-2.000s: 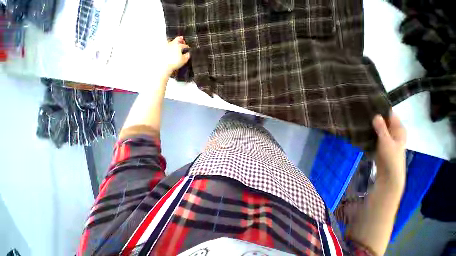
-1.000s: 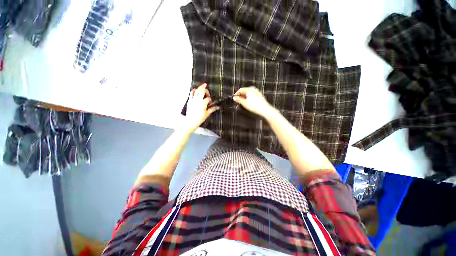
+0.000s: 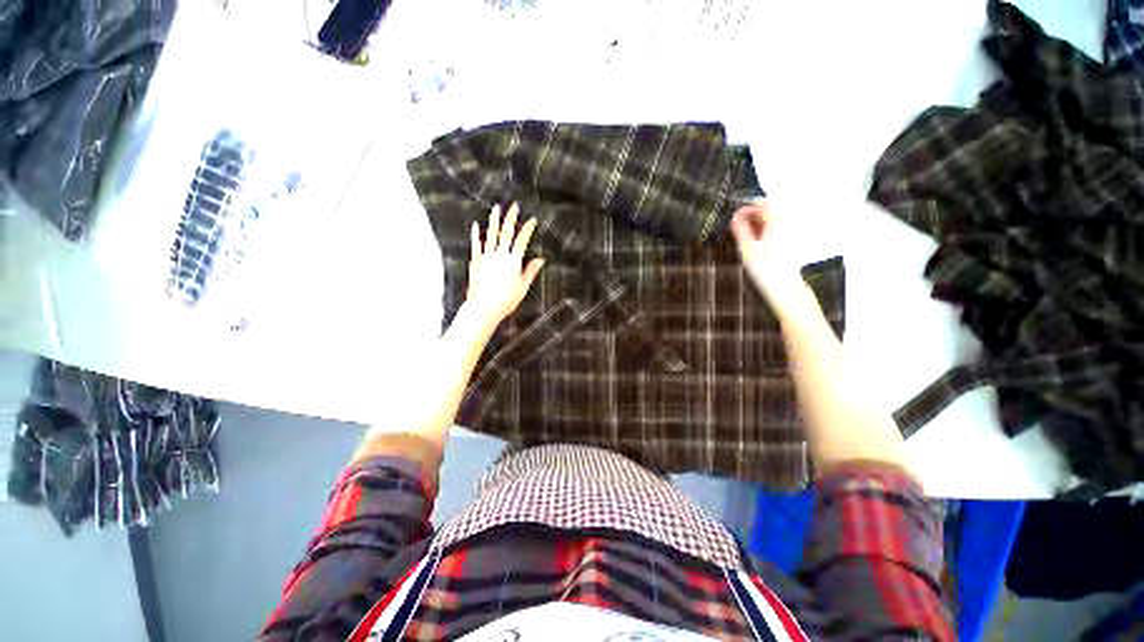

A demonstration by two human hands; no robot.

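A dark brown plaid garment [image 3: 715,364] lies partly folded on the white table in front of me, its upper part turned over. A narrow plaid tie [image 3: 540,339] lies slantwise across its left half. My left hand [image 3: 502,266] lies flat on the garment's left part with fingers spread. My right hand [image 3: 750,226] is at the garment's upper right corner, its fingers bent together at the edge of the folded part; a bit of cloth shows beside them.
Loose plaid garments [image 3: 1004,238] are heaped at the right, one tie hanging out. Printed clear polybags [image 3: 211,220] lie at the left. Bagged garments [image 3: 75,113] lie at the upper left, more bagged garments [image 3: 113,439] below the table edge. A phone [image 3: 353,28] lies at the top. A blue crate [image 3: 780,527] is below.
My left hand has opened flat on the cloth. My right hand has moved from the tie to the upper right corner. The tie now lies slantwise and the garment is more compact.
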